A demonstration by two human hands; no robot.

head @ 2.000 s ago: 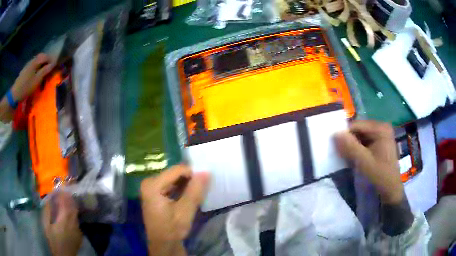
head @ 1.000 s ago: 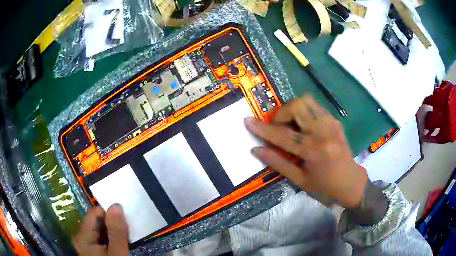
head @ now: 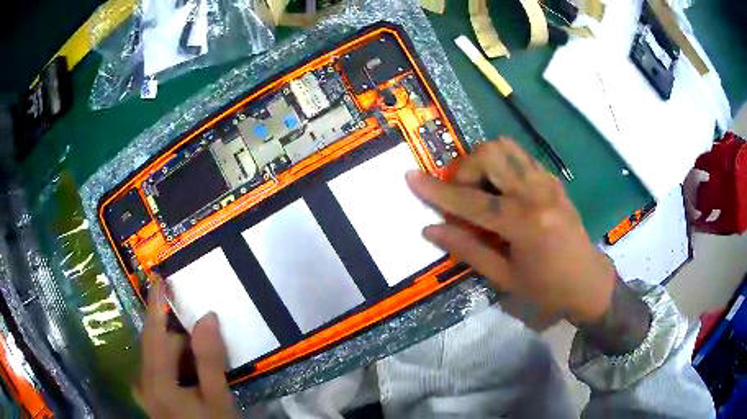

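The black battery pack (head: pixel 305 263) with three white panels lies in the lower part of the orange tablet housing (head: pixel 368 321). The main board (head: pixel 260 141) with silver shields and blue spots shows in the upper part. My left hand (head: pixel 182 360) is at the pack's left end, fingers on its left white panel and edge, partly cut off by the bottom edge of the picture. My right hand (head: pixel 524 233) is at the pack's right end, fingertips on the right white panel and housing edge. The fingers hide both pack ends.
The housing lies on bubble wrap (head: pixel 115 178) over a green mat. A dark, yellow-banded tool (head: pixel 518 106) lies right of it. White paper (head: pixel 602 106) and a red container (head: pixel 717 184) are further right. A plastic bag (head: pixel 176 41) lies behind; amber strips (head: pixel 86 286) are left.
The pack was held over the housing's lower edge and now lies inside it, covering the yellow area. Since one second ago, my left hand has moved slightly up the pack's left end.
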